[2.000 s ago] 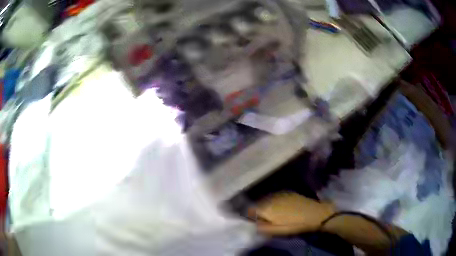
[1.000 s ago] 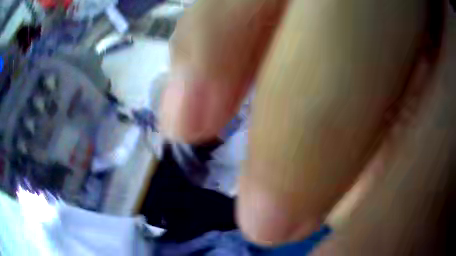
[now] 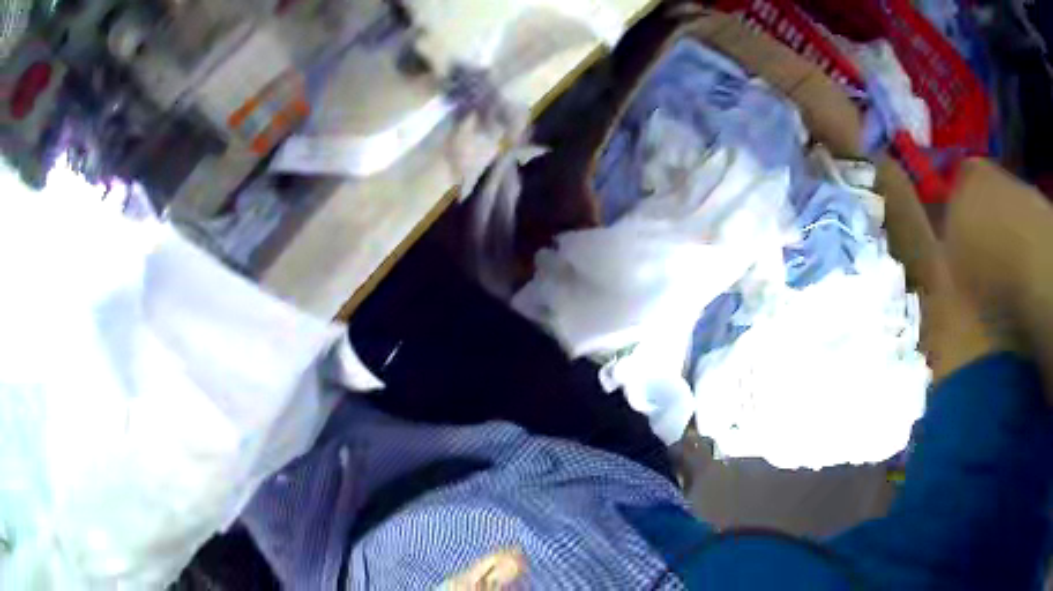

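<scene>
A large white cloth (image 3: 150, 381) lies at the left under the bright machine light, overexposed, with a pointed corner at the table edge. Small white cut pieces (image 3: 808, 369) lie piled in an open brown carton (image 3: 808, 98) at the right, with light blue pieces (image 3: 739, 98) under and among them. My right arm, in a blue sleeve, is at the lower right. A blurred skin-toned shape (image 3: 999, 260) above the sleeve, beside the carton, appears to be my right hand or wrist; its fingers cannot be made out. My left hand is not in view.
The overlock machine (image 3: 185, 87) is at the upper left, with an orange-framed label. A white ribbon (image 3: 364, 150) and pale knotted strips (image 3: 497, 185) hang at the cream table's yellowish edge (image 3: 398, 248). A red basket (image 3: 947, 92) stands behind the carton. A blue checked apron (image 3: 462, 485) covers the lap.
The large blurred fingers close to the camera are gone from there. The view has turned right since the oldest frame, bringing the carton to the middle right and the red basket into view.
</scene>
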